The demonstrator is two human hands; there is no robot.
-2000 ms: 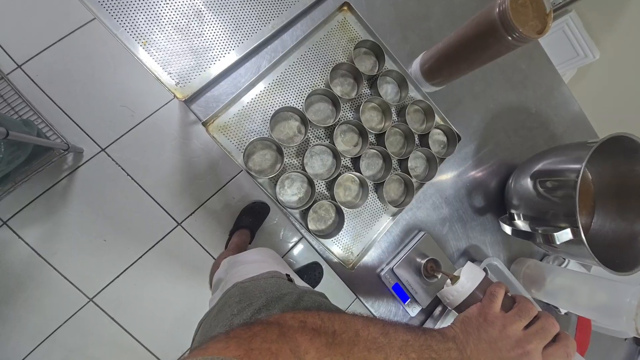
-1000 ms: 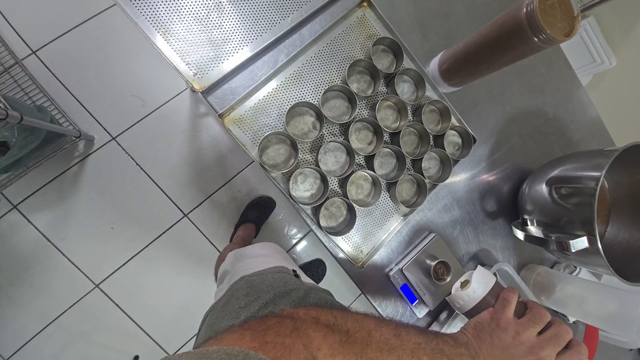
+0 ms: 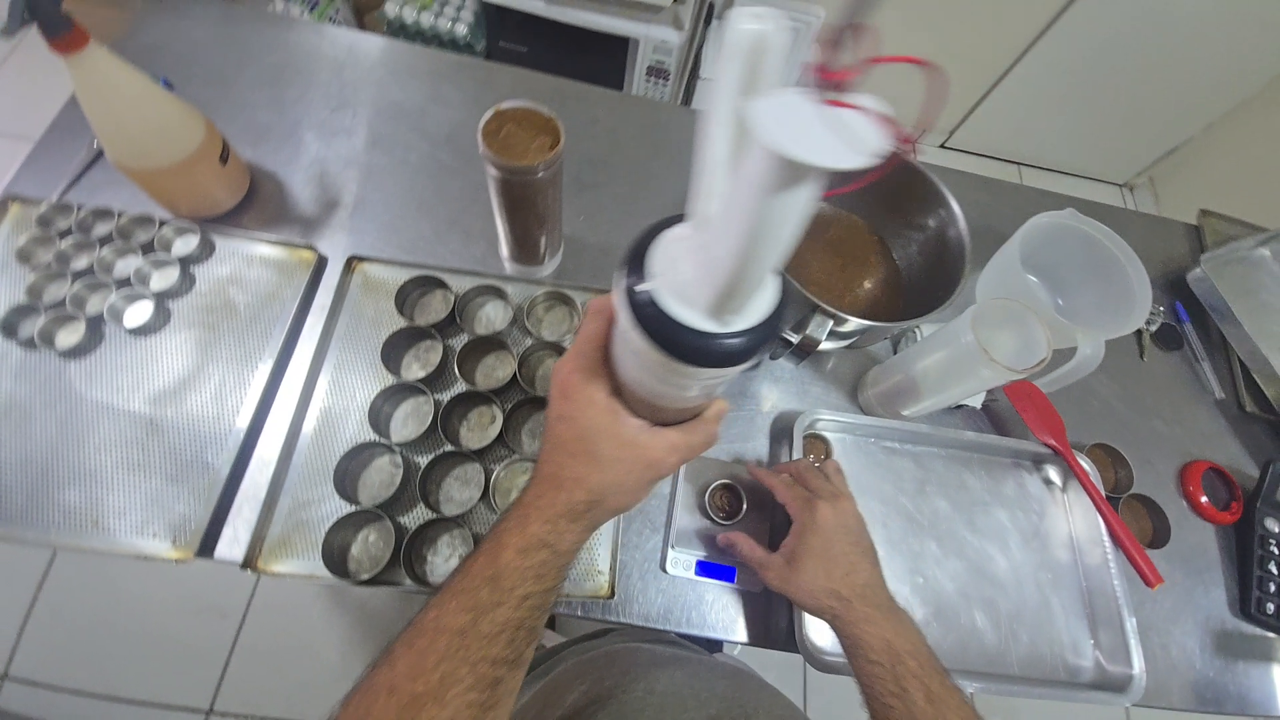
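Observation:
My left hand (image 3: pixel 620 430) is wrapped around a clear filling dispenser with a black collar (image 3: pixel 700 300) and a blurred white top, held above the steel counter. Brown filling shows in its lower part. Below it, a small metal cup (image 3: pixel 725 501) with brown batter stands on a digital kitchen scale (image 3: pixel 690 545) with a lit blue display. My right hand (image 3: pixel 815 540) is beside that cup, thumb and fingers apart, over the scale's right side. Another small filled cup (image 3: pixel 816 448) sits in the corner of an aluminium tray (image 3: pixel 960 425), just past my right fingertips.
Metal rings (image 3: pixel 400 412) stand on a perforated tray (image 3: pixel 300 480); smaller ones (image 3: pixel 130 308) are on the left tray (image 3: pixel 110 450). Behind are a brown-filled cylinder (image 3: pixel 525 200), a squeeze bottle (image 3: pixel 160 140) and a steel mixing bowl (image 3: pixel 930 220). A red spatula (image 3: pixel 1090 490) crosses the tray's right edge.
The view has swung round and now takes in both hands. The dispenser is now raised in my left hand. The small cup is still on the scale.

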